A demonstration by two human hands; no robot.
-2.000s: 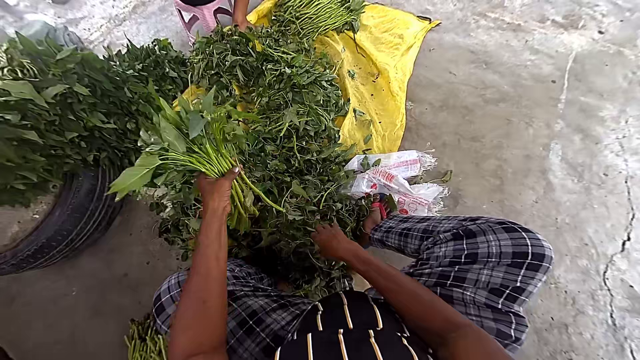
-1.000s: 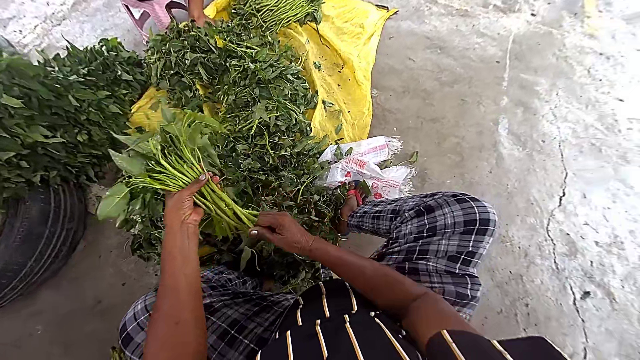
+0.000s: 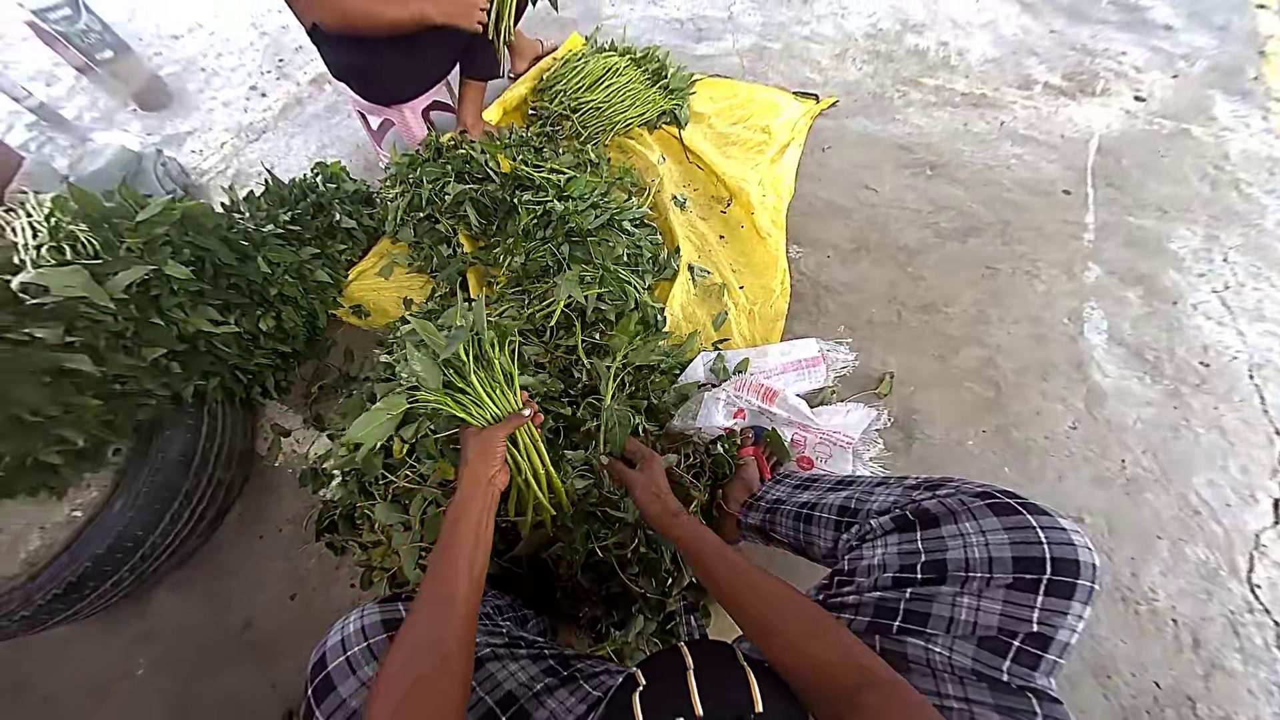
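Note:
My left hand (image 3: 492,450) is closed around a bundle of leafy green stems (image 3: 490,385), its leaves toward the upper left and the bare stem ends toward my lap. To its right, my right hand (image 3: 645,480) reaches into the large heap of loose leafy greens (image 3: 570,290) between my legs. Its fingertips touch a leafy sprig in the heap; whether they grip it I cannot tell. The heap lies partly on a yellow plastic sheet (image 3: 745,200).
A stack of bundled greens (image 3: 190,290) rests by a black tire (image 3: 160,520) at left. Bunched stems (image 3: 610,90) lie on the sheet's far end, beside another person on a pink plastic stool (image 3: 405,120). White woven sacks (image 3: 790,410) with printing lie near my foot.
My right hand has moved from the bundle's stem ends to the heap on the right. My left hand still holds the bundle. The view has shifted, showing more of the other person.

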